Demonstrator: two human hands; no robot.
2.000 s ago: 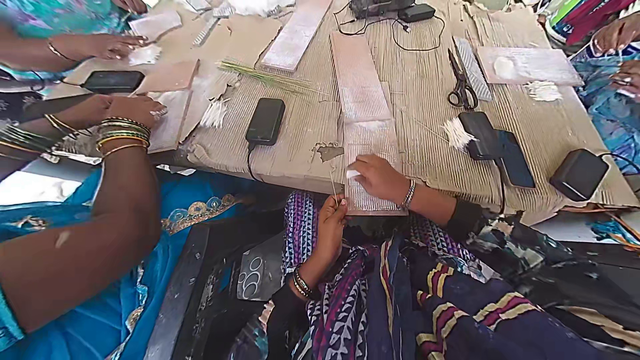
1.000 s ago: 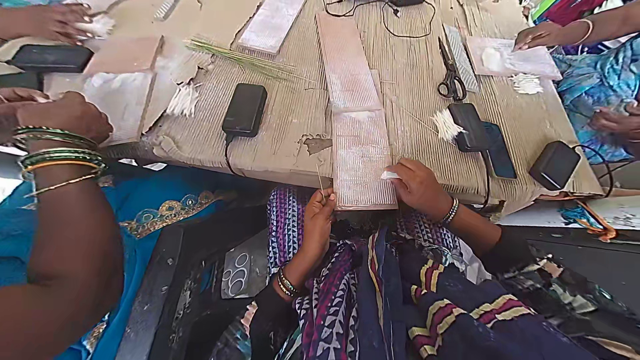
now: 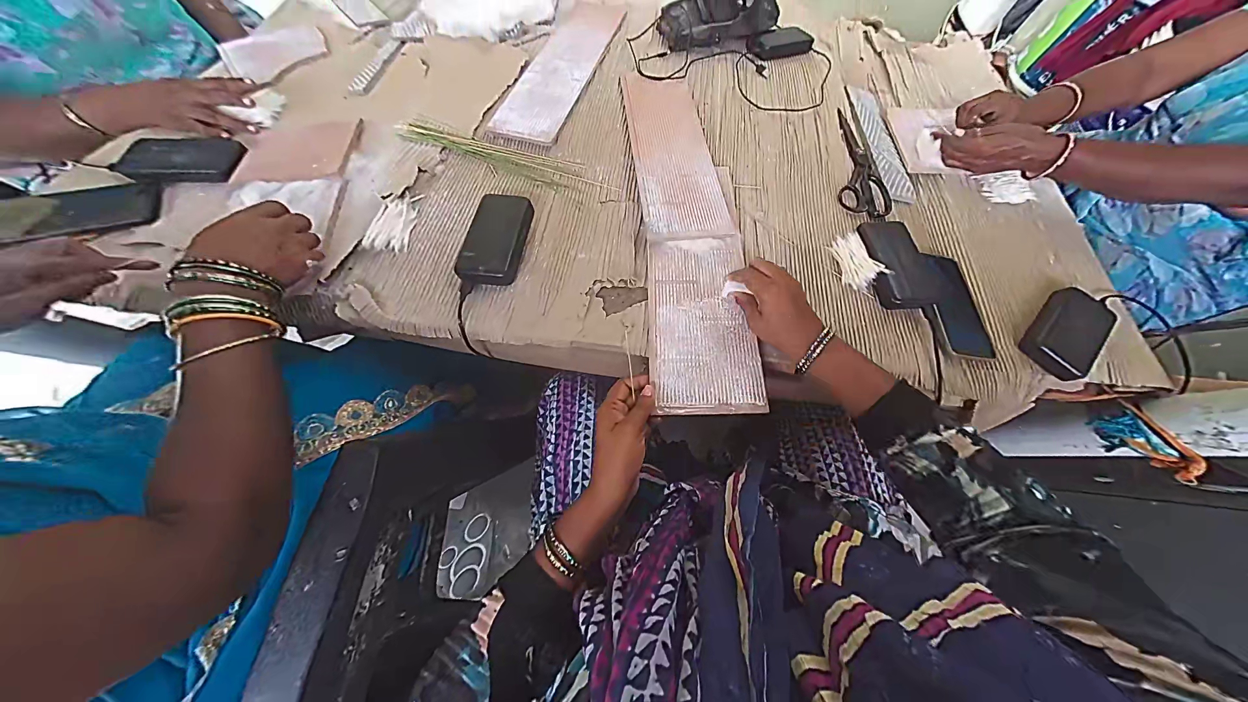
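Observation:
My left hand (image 3: 624, 429) pinches a thin pale stick (image 3: 629, 351), which points up beside the lower left edge of a ribbed board. That board (image 3: 707, 341) is dusted with white powder and sticks out over the table's near edge. My right hand (image 3: 780, 312) is at the board's right edge, with a small wad of white fibre (image 3: 735, 289) between thumb and fingers. A second long powdered board (image 3: 682, 156) lies directly beyond the first. Thin green sticks (image 3: 487, 151) lie in a loose bunch farther left.
Corrugated cardboard (image 3: 575, 234) covers the table. A black power adapter (image 3: 494, 239) lies left; black scissors (image 3: 863, 171), white wicks (image 3: 856, 261), a dark phone (image 3: 955, 307) and another black adapter (image 3: 1069, 331) lie right. Co-workers' hands (image 3: 258, 244) are at both sides; one arm comes close on the left.
My right hand has moved up along the board's right edge since one second ago. At the right, a co-worker's two hands have come together over their board.

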